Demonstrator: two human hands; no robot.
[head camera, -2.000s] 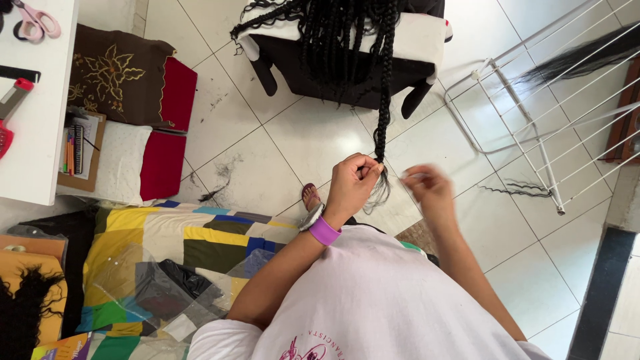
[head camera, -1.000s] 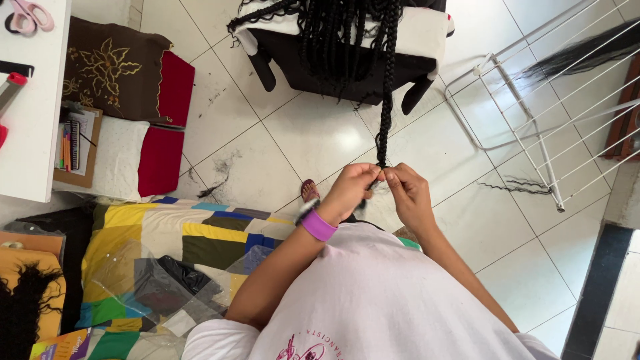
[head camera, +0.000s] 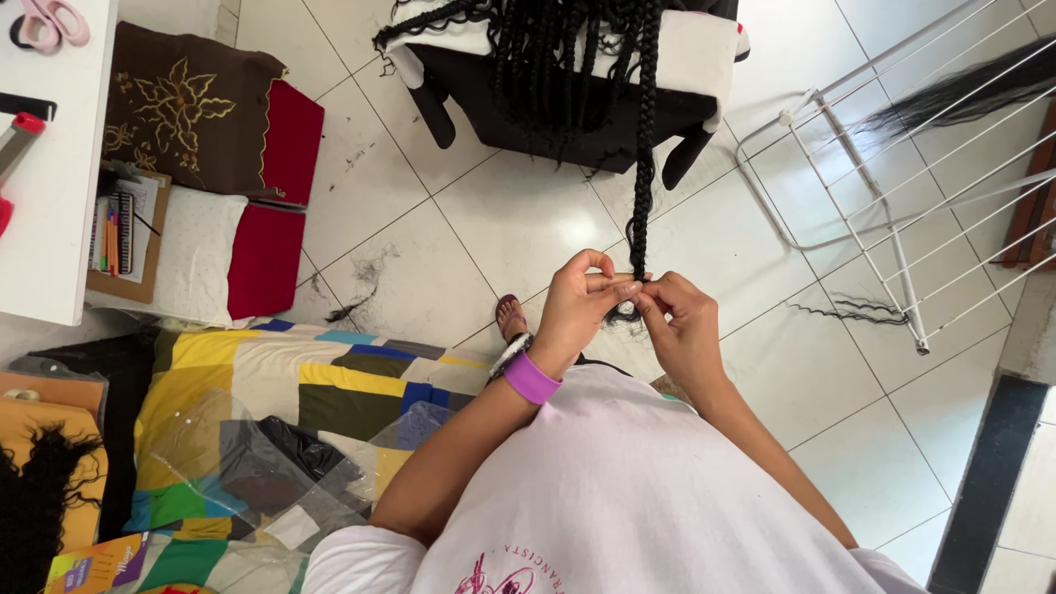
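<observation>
A long black braid (head camera: 646, 140) hangs down from the top of the head view, over the edge of a chair (head camera: 561, 107) draped with white cloth. Near the braid's lower end, my left hand (head camera: 584, 301), with a purple wristband (head camera: 532, 378) on the wrist, pinches it between thumb and fingers. My right hand (head camera: 681, 318) grips the same spot from the other side, fingertips almost touching those of the left. Loose curly ends show below the fingers. Many more black braids (head camera: 549, 66) lie over the chair; the head they belong to is out of view.
A white wire drying rack (head camera: 891, 214) with loose black hair (head camera: 965, 91) stands at right. At left are a white table (head camera: 58, 165) with pink scissors (head camera: 51, 23), a box of pens (head camera: 111, 235) and a patchwork cover (head camera: 346, 388) bearing clear plastic. Hair strands lie on the tiled floor (head camera: 462, 214).
My right hand was apart from the braid, blurred in motion, two seconds ago; it has come to the braid's end beside my left hand, which has stayed there.
</observation>
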